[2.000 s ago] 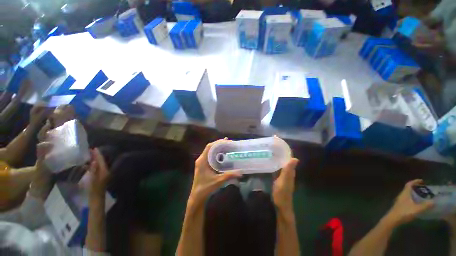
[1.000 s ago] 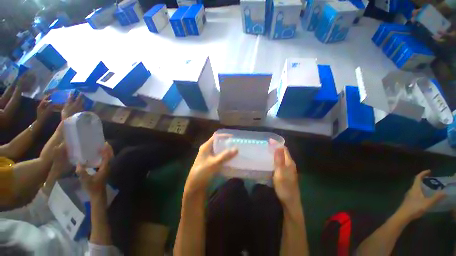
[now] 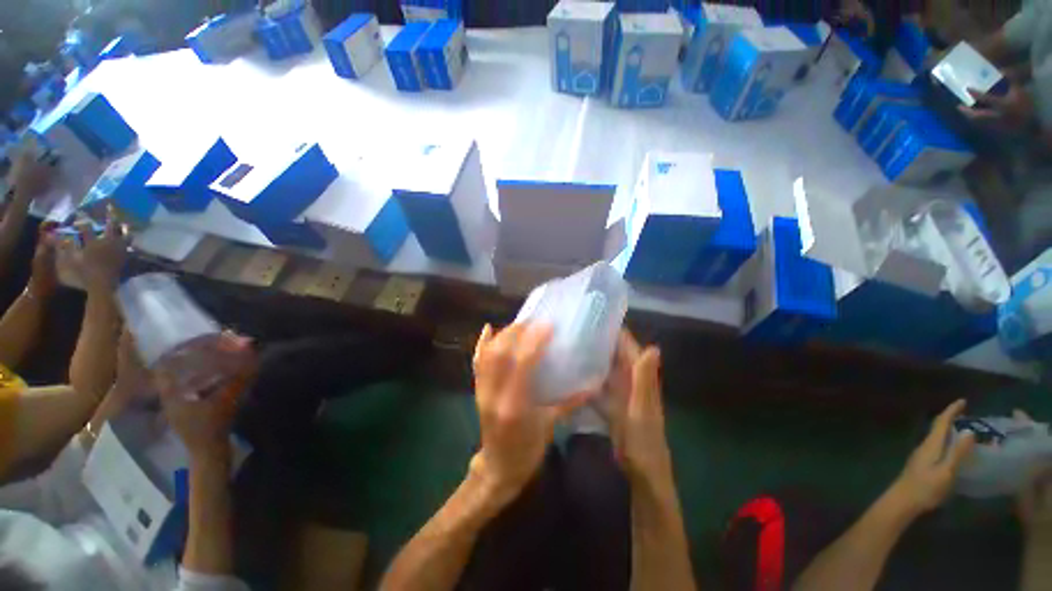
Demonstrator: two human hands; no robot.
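A whitish, translucent product tray is held tilted in front of me over my lap, just before the table edge. My left hand grips its left and lower side, fingers across its face. My right hand is at its lower right side, fingers upright, thumb side touching it. The green strip on the tray shows only faintly. An open box with its flap up stands at the table edge just behind the tray.
Blue-and-white boxes stand along the near edge of the white table, more at the back. An open box at right holds translucent trays. People at both sides hold trays. A red strap is at lower right.
The tray has turned from lying level to tilted upright, its right end raised. My left hand has moved right and higher under it. The left neighbour's tray has tilted.
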